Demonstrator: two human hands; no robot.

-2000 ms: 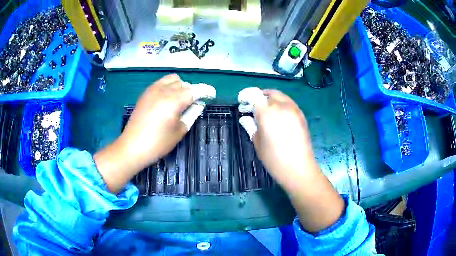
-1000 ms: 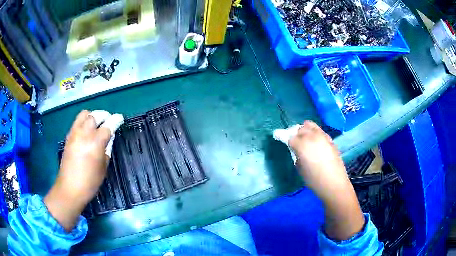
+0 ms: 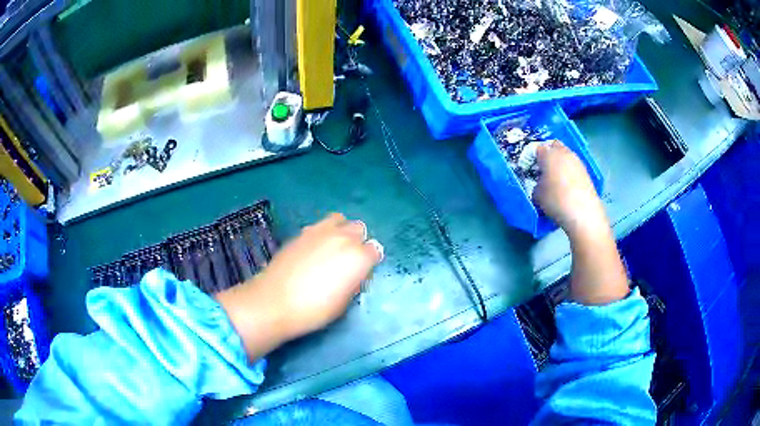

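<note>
My right hand [image 3: 564, 185] reaches into the small blue parts bin [image 3: 590, 158] on the right. Its fingertips, in white finger cots, are among small silver parts [image 3: 517, 137]; whether they pinch one is hidden. My left hand [image 3: 312, 270] is over the green bench, just right of the black plastic housings, with its fingers bent and white cots on the fingertips. What it may hold cannot be seen. The black plastic housings [image 3: 200, 259] lie side by side in a row, their lower part hidden by my left sleeve and hand.
The press base [image 3: 200, 164] is at upper left with the cream-yellow fixture [image 3: 162, 81], loose dark metal pieces [image 3: 150, 156] and the green start button [image 3: 281, 111]. A large blue parts bin [image 3: 450, 116] stands at upper right. A black cable [image 3: 450, 241] crosses the bench.
The view has turned right. My right hand has moved from over the bench into the small right bin. My left hand has moved right, from over the housings to beside them.
</note>
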